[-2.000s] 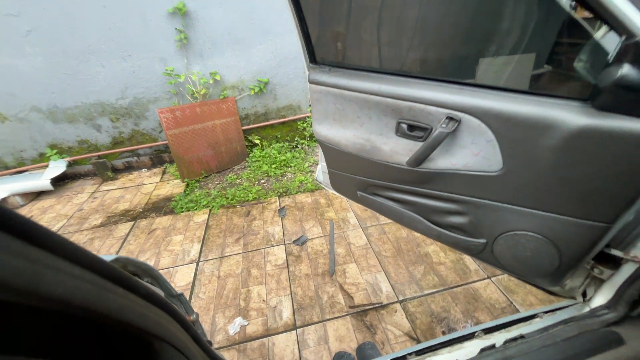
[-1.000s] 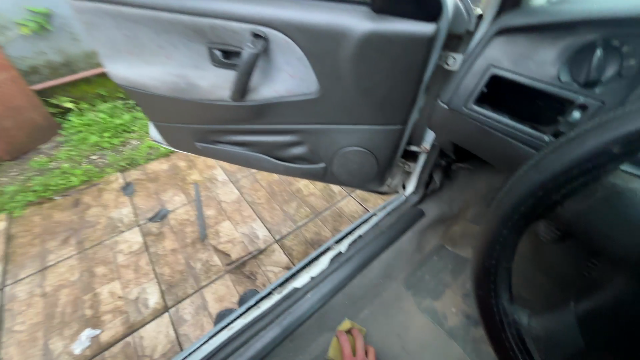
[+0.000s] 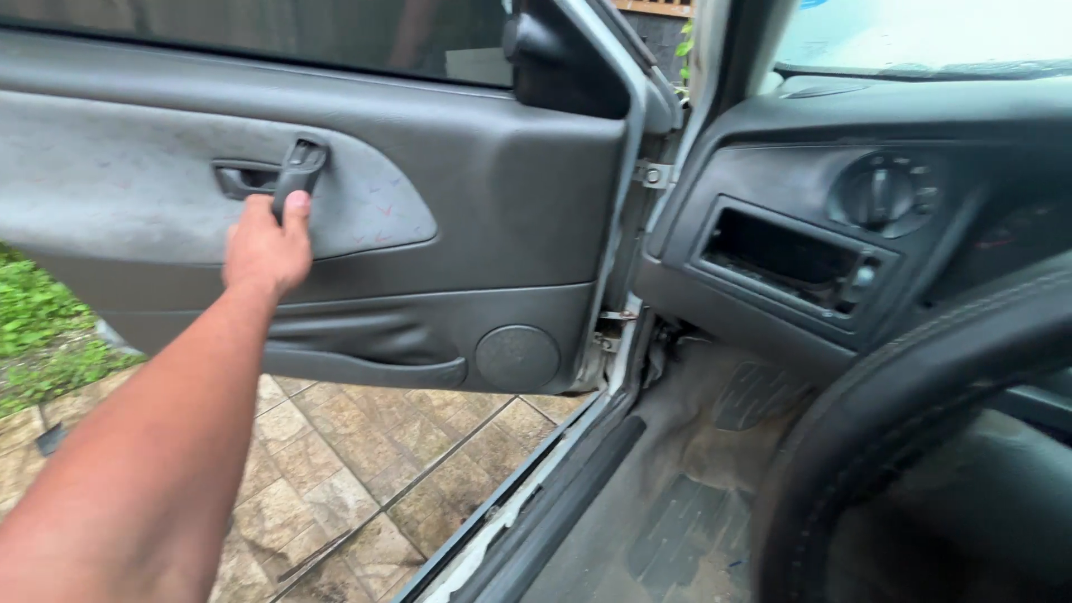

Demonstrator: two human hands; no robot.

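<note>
My left hand point(image 3: 270, 244) reaches out from the lower left and grips the pull handle point(image 3: 299, 172) of an open car door, its thumb on the near side of the handle. Just left of the handle is the inner door release point(image 3: 243, 178). The door's trim panel point(image 3: 519, 209) is dark grey plastic with a lighter grey fabric insert point(image 3: 126, 188), and has a round speaker cover point(image 3: 517, 356) and a long pocket point(image 3: 377, 368) low down. My right hand is not in view.
A black steering wheel point(image 3: 804, 452) fills the lower right. Behind it, the dashboard point(image 3: 779, 159) has a rotary switch point(image 3: 878, 194) and an empty rectangular slot point(image 3: 783, 255). The door sill point(image 3: 502, 528) runs diagonally below, between the car floor point(image 3: 620, 536) and outside tiles point(image 3: 335, 452). Grass point(image 3: 42, 327) grows left.
My left hand has come into view and now holds the door's pull handle. A second ago, fingers with a yellowish piece showed at the bottom edge. The view has swung right.
</note>
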